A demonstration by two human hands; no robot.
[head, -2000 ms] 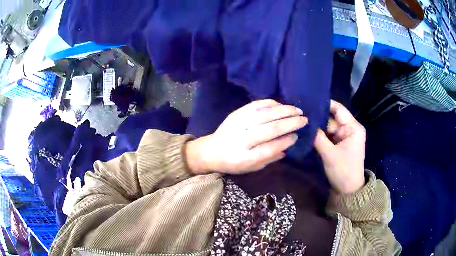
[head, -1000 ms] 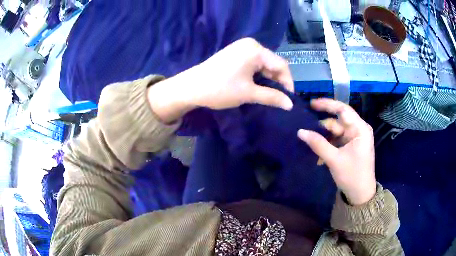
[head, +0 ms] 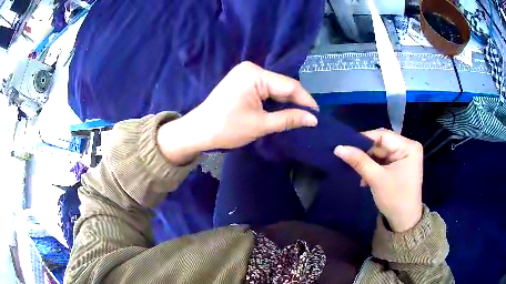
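A navy garment piece (head: 183,50) lies in a large heap over the tabletop and hangs down over its front edge towards my lap. My left hand (head: 244,108) pinches its upper edge between thumb and fingers. My right hand (head: 391,169) pinches the same edge further right, thumb in front. A short strip of the edge spans between both hands, above my lap. The fingers behind the fabric are partly hidden.
The table's blue front edge (head: 355,98) and printed ruler scale (head: 338,62) lie ahead. A white tape (head: 391,77) hangs over the edge. A brown round container (head: 444,26) stands at upper right, striped cloth (head: 480,119) below it. Another machine (head: 34,82) is at far left.
Since the oldest frame, my left hand has moved up and left, opening a gap between the hands. The hanging fabric has shifted left, uncovering the ruler scale. The view has also shifted.
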